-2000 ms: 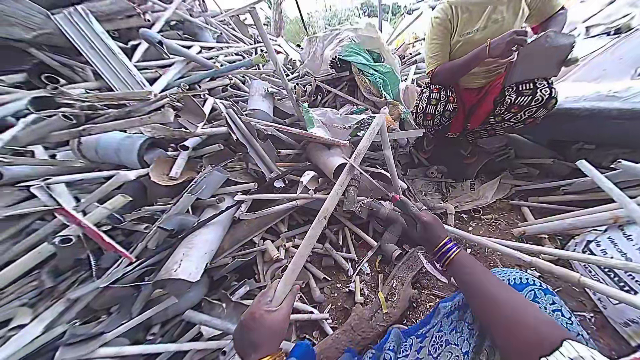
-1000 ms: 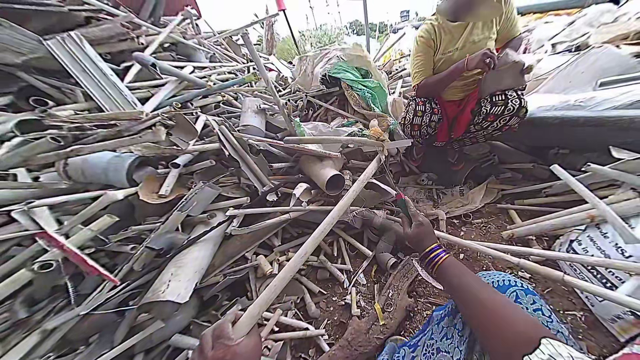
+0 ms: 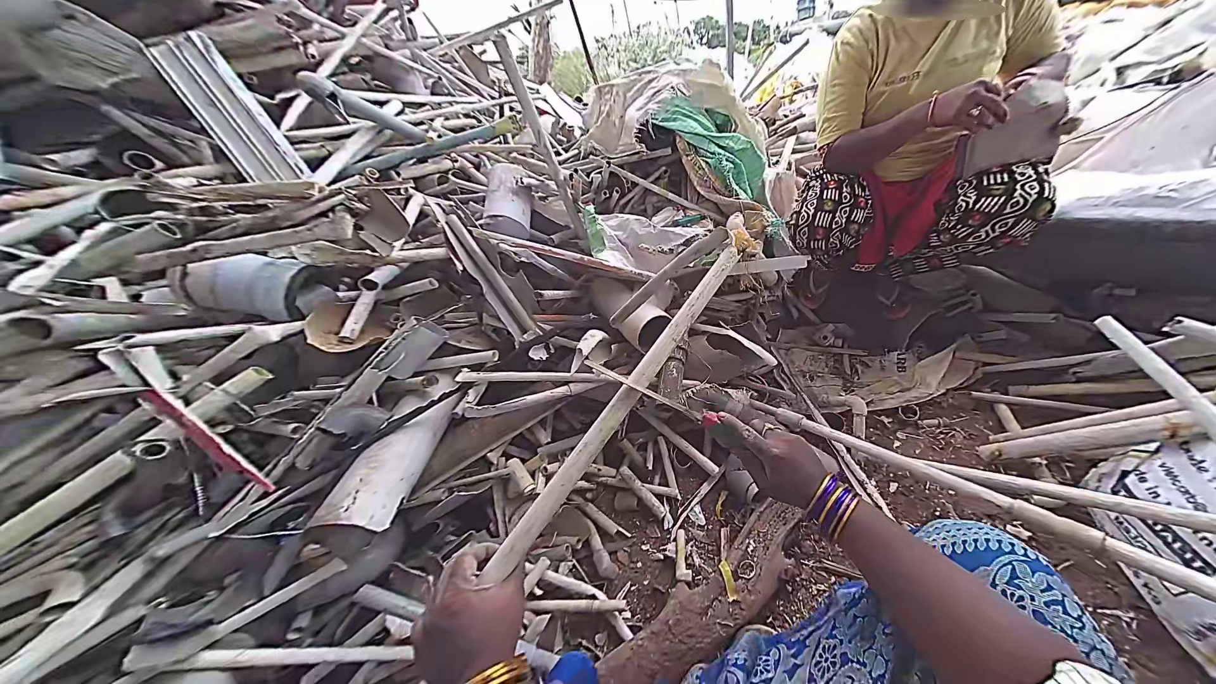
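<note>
My left hand (image 3: 472, 613), with yellow bangles at the wrist, is closed on the lower end of a long pale plastic pipe (image 3: 608, 413). The pipe slants up and to the right, and a yellowish lump (image 3: 741, 233) is at its far end. My right hand (image 3: 774, 461), with purple and gold bangles, grips a knife by its red-tipped handle. The thin blade (image 3: 646, 389) points left and lies across the pipe's middle. Most of the handle is hidden by the fingers. Below the right hand, a rough wooden log (image 3: 708, 608) lies on the soil.
A heap of scrap pipes (image 3: 285, 380) fills the left and middle. Long pipes (image 3: 1007, 503) reach in from the right, over a printed sack (image 3: 1159, 551). A person (image 3: 931, 123) in a yellow top sits at the back right, holding a grey piece. Behind the heap is a sack with green cloth (image 3: 717, 147).
The knife in my right hand has shifted against the pipe, its blade now pointing left across it. My left hand still holds the pipe's lower end.
</note>
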